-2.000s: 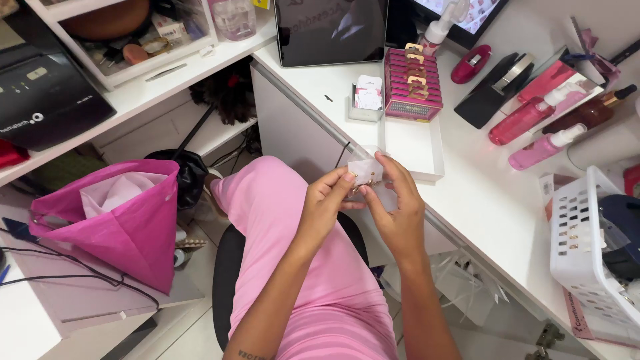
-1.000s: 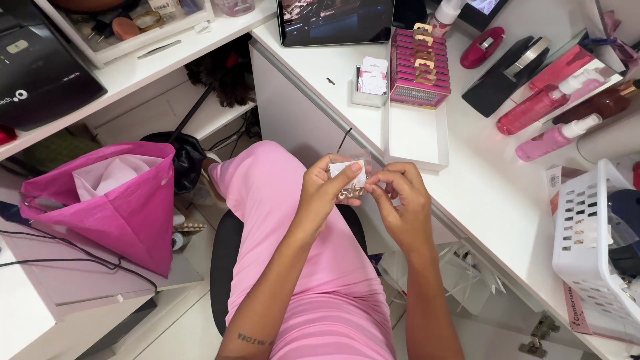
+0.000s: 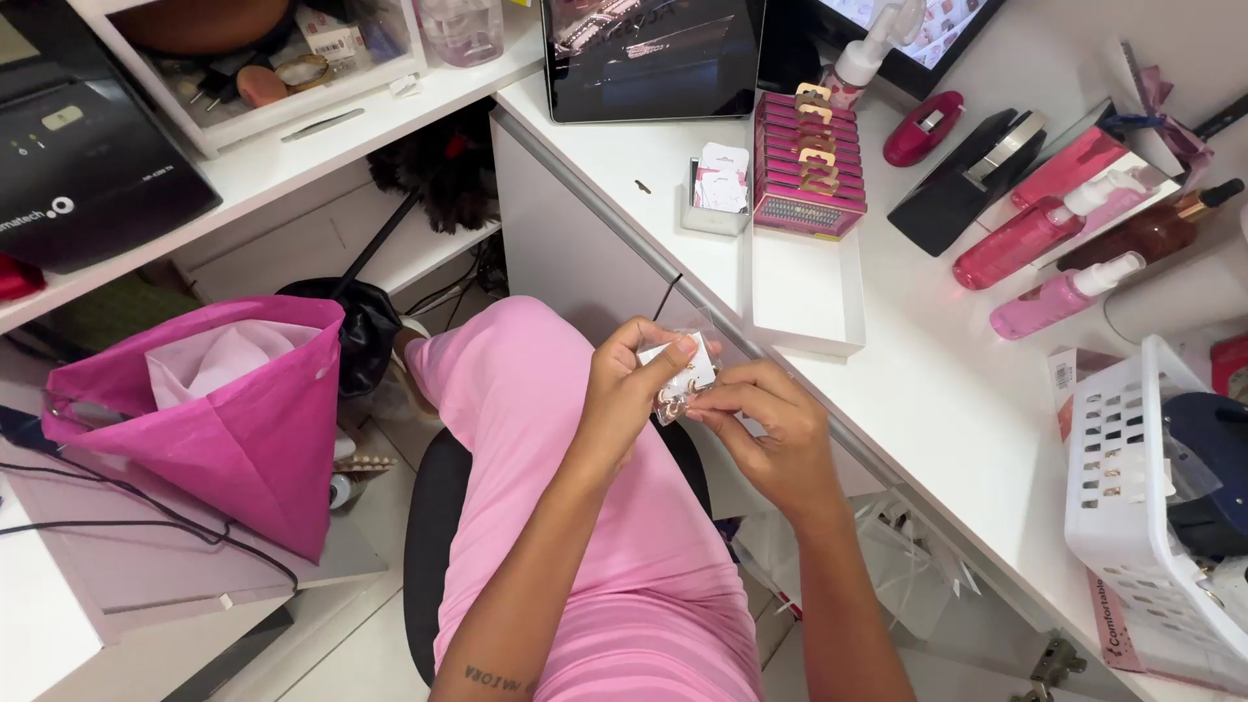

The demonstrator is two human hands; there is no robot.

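Above my lap, my left hand pinches a small white jewelry card with its thumb on the card's face, along with a clear plastic bag. Gold-coloured earrings hang at the card's lower edge. The fingertips of my right hand close on the earring at the card's lower right; which part they grip is too small to tell. On the desk, an open box holds more white cards. Beside it stands a stack of pink boxes with gold-coloured pieces on top, at the end of a shallow white tray.
A tablet stands at the desk's back. Pink spray bottles, a black tape dispenser and a white plastic basket are on the right. A magenta bag is at the left. The desk's edge runs close beside my hands.
Two seconds ago both hands held the card from its two sides. Since then my right hand has shifted to the earrings at its lower edge, while my left hand keeps hold of the card.
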